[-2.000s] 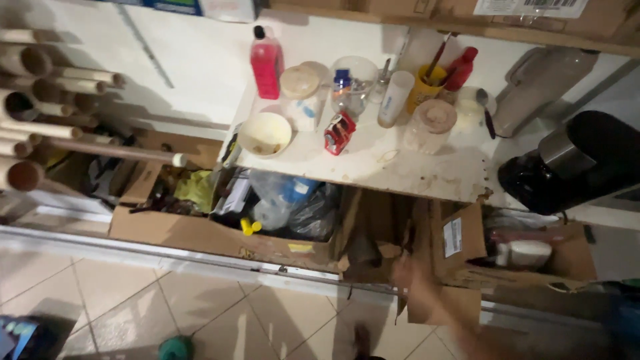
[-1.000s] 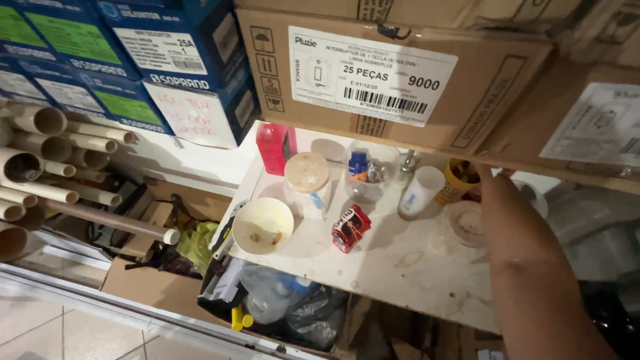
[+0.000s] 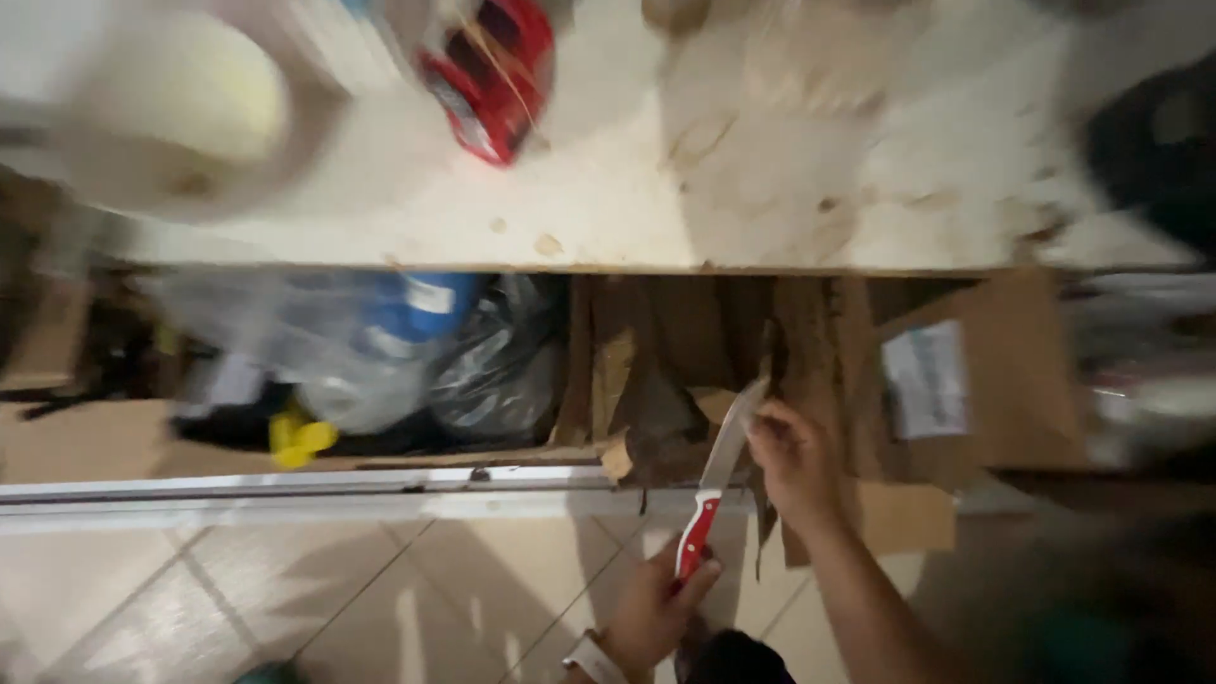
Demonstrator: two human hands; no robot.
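Note:
A kitchen knife (image 3: 714,483) with a red and white riveted handle is held upright in front of the shelf. My left hand (image 3: 662,600), with a pale band at the wrist, grips its handle from below. Near the upper part of the blade is my right hand (image 3: 788,456), its fingers bent together; blur hides whether they pinch the blade or something thin. Behind the knife, cardboard pieces (image 3: 684,332) stand under the white tabletop (image 3: 608,214). On that top lie a crumpled red packet (image 3: 499,81) and a blurred pale bowl (image 3: 190,104).
Left of the cardboard, a low box holds plastic bags (image 3: 370,351) and a yellow plastic piece (image 3: 302,439). An open cardboard box (image 3: 1016,370) with a label stands at the right. A white rail (image 3: 380,494) runs along the tiled floor (image 3: 456,579).
My right hand has come down from the cup of utensils on the tabletop. My left hand and the knife are now in view. The view has tilted down and closer.

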